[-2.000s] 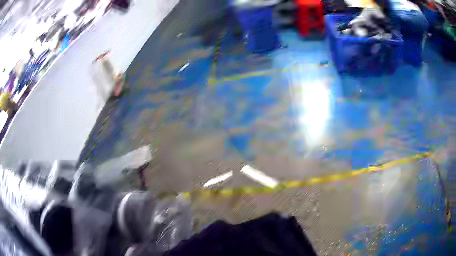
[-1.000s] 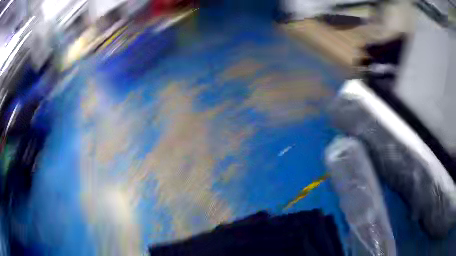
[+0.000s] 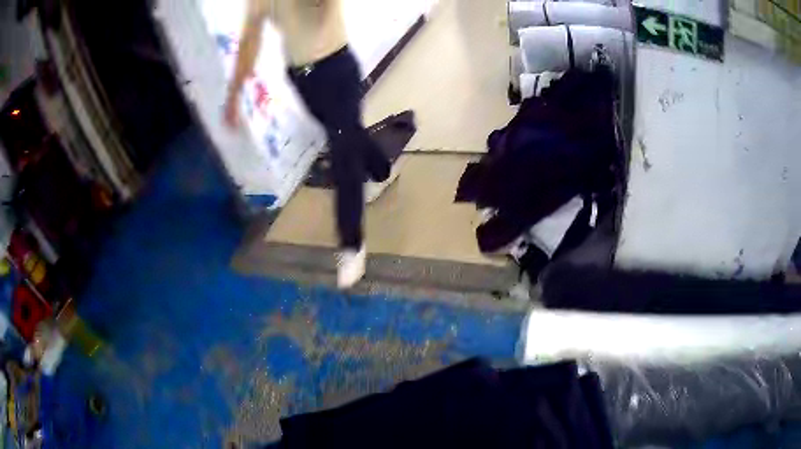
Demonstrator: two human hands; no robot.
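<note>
A stack of dark garments [image 3: 457, 410] shows at the bottom centre of the view, close in front of me, with its lower part cut off by the picture's edge. Its top is nearly black and its far edge is uneven, with layers showing at the right corner. Neither of my hands is in the picture, so how the stack is held is hidden.
A person [image 3: 342, 131] in dark trousers is at the doorway ahead. A dark garment heap [image 3: 553, 158] lies right of the doorway, below pale rolls [image 3: 562, 44]. A plastic-wrapped roll [image 3: 703, 386] lies at the lower right. Dark cluttered items line the left.
The view has swung from the blue floor with crates and rolls to a doorway with a person. The dark stack stays at the bottom of the view.
</note>
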